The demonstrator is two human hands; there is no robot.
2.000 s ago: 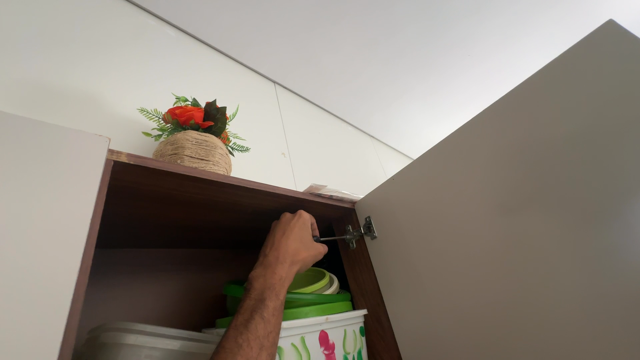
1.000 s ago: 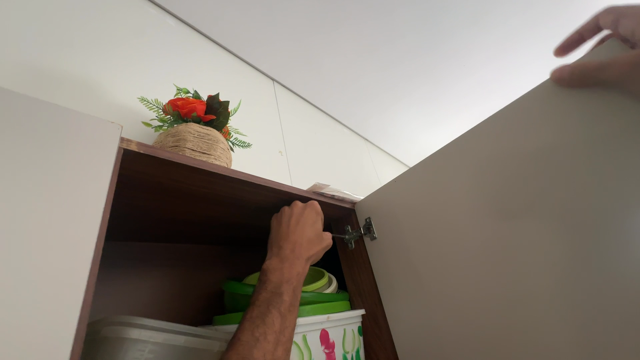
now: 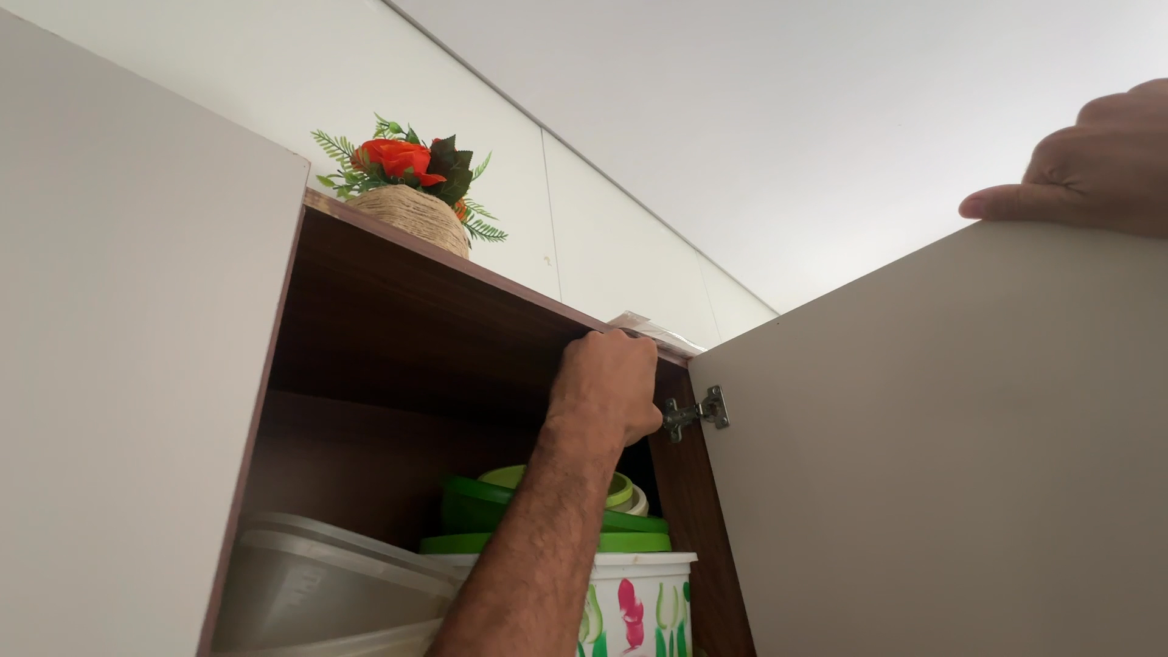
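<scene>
My left hand (image 3: 607, 383) is closed at the upper right of the cupboard opening, its thumb side close to the metal cabinet hinge (image 3: 695, 413). It grips a slim tool that looks like a screwdriver; the fist hides nearly all of it, and whether its tip sits in a screw cannot be told. The hinge joins the brown side panel (image 3: 698, 511) to the open grey door (image 3: 922, 438). At the far right my right hand (image 3: 1095, 173) holds the door's top edge, thumb along the edge.
Inside the cupboard (image 3: 383, 338) are clear plastic containers (image 3: 338, 584), green bowls (image 3: 470, 502) and a white tub with painted tulips (image 3: 639, 602). On top stand a twine-wrapped pot (image 3: 411, 214) with artificial flowers and a clear plastic packet (image 3: 652, 330). Another grey door (image 3: 137, 365) is at left.
My right hand, out of view two seconds ago and near the door's top edge one second ago, now rests on that edge. My left hand stays by the hinge, turned slightly.
</scene>
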